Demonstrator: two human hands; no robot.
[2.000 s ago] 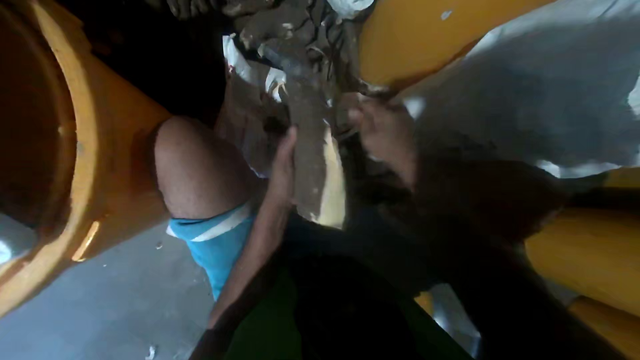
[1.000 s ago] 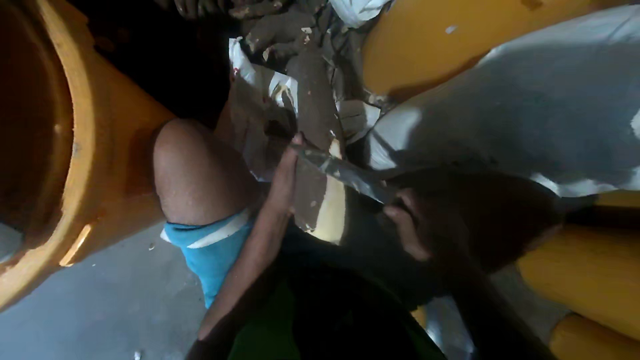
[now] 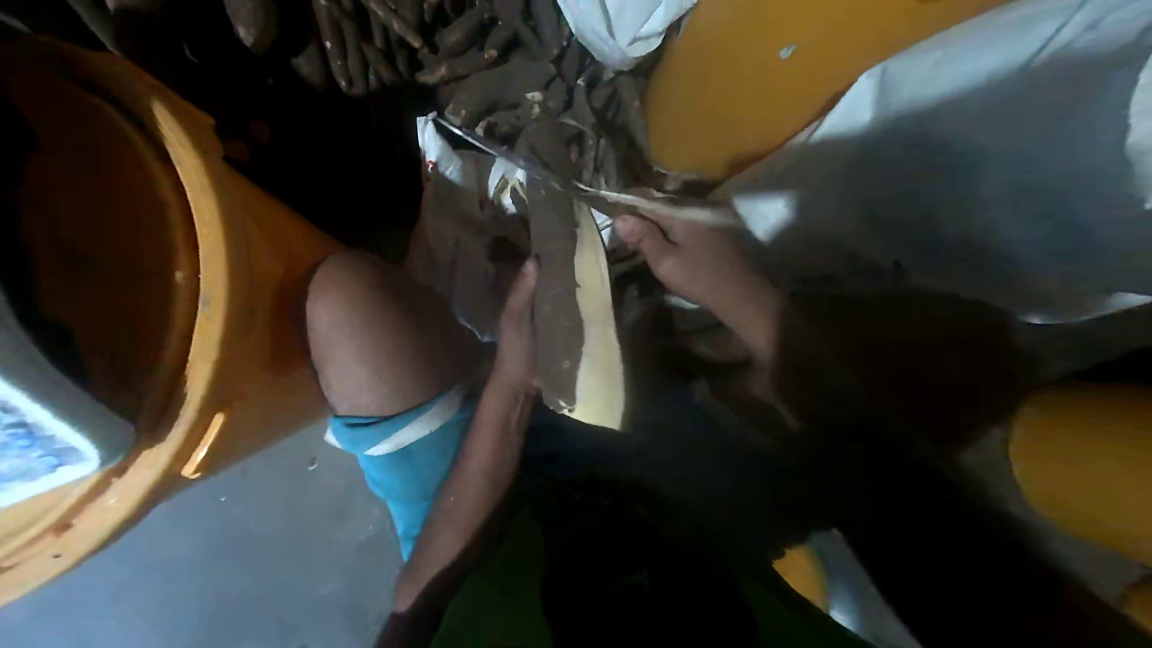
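A thick brown cassava root (image 3: pixel 556 306) stands lengthwise between my legs, its right side peeled to pale flesh near the lower end. My left hand (image 3: pixel 518 328) is shut on its left side. In my right hand (image 3: pixel 688 256) is a knife (image 3: pixel 508 155), its long blade lying across the upper part of the root and pointing up and left. A curled strip of peel (image 3: pixel 661 202) seems to run along the blade beside my right fingers; the handle is hidden.
A large orange plastic barrel (image 3: pixel 211 270) stands at the left, with a grey container (image 3: pixel 63 423) in its mouth. Many unpeeled roots (image 3: pixel 459 54) lie at the top. A yellow container (image 3: pixel 729 90) and a white sack (image 3: pixel 954 180) are at the upper right.
My right hand has moved up along the root since one second ago, and the knife blade now crosses near its upper end. My left hand keeps its hold. The grey container shows more in the barrel's mouth.
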